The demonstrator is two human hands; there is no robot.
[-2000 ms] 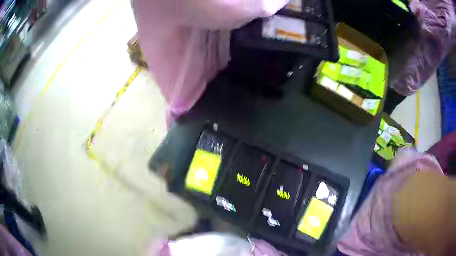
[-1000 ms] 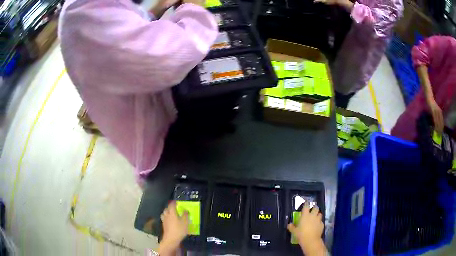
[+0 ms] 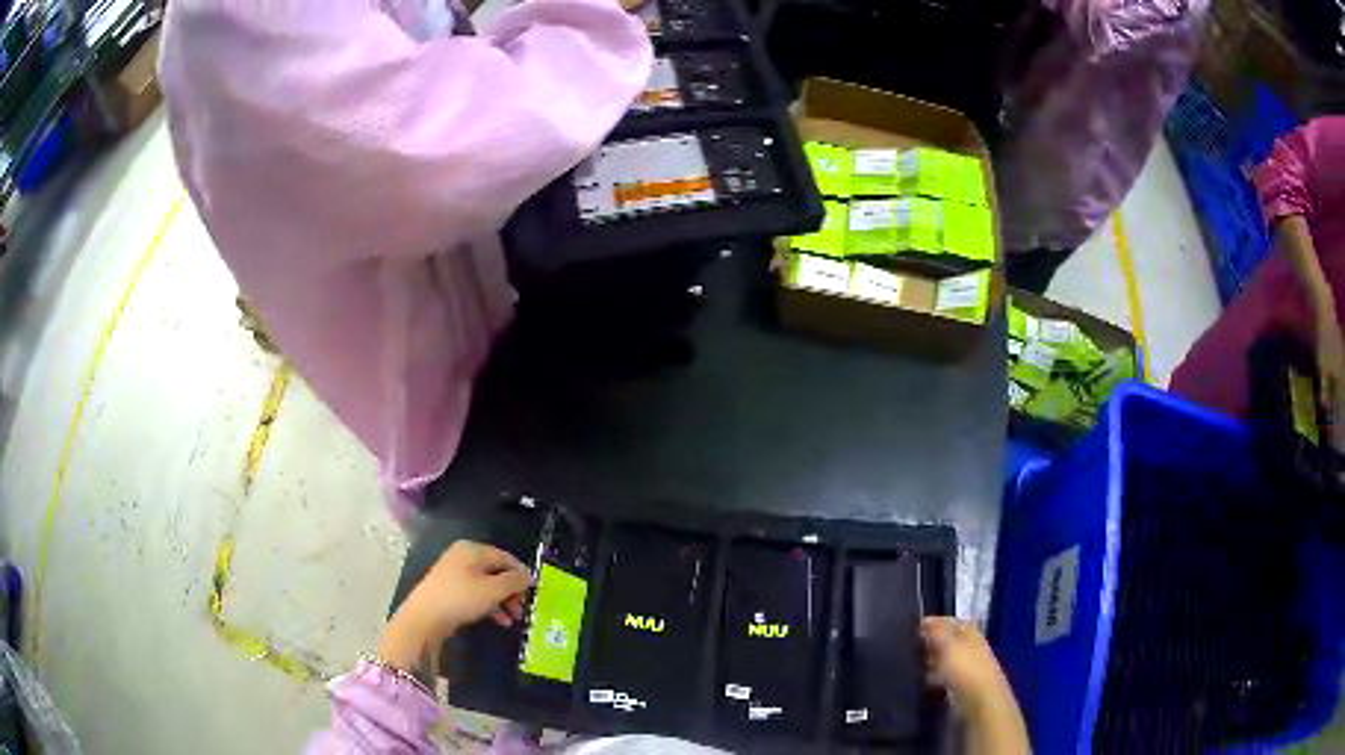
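A black phone tray [image 3: 664, 534] lies across the near end of the dark bench. Its two middle pockets show black phones with "NUU" in yellow-green [image 3: 645, 624]. My left hand [image 3: 465, 590] grips the left edge of the leftmost phone, which has a lime green piece [image 3: 555, 625] on its back; the phone looks tilted in its pocket. My right hand [image 3: 966, 667] is at the right edge of the rightmost phone [image 3: 885, 649], which shows a plain dark face. The fingertips seem to hold its edge, partly hidden.
A person in a pink overshirt [image 3: 325, 192] stands at the left behind a raised tray [image 3: 767, 214] of phones. An open carton [image 3: 885, 328] of green pieces is at the back right, with a second box [image 3: 1062, 369] beside the bench. A blue crate [image 3: 1055, 590] stands at the right.
My hands have moved outward to the end phones' outer edges. The rightmost phone now shows a dark face instead of its green-covered back. The leftmost phone looks more tilted.
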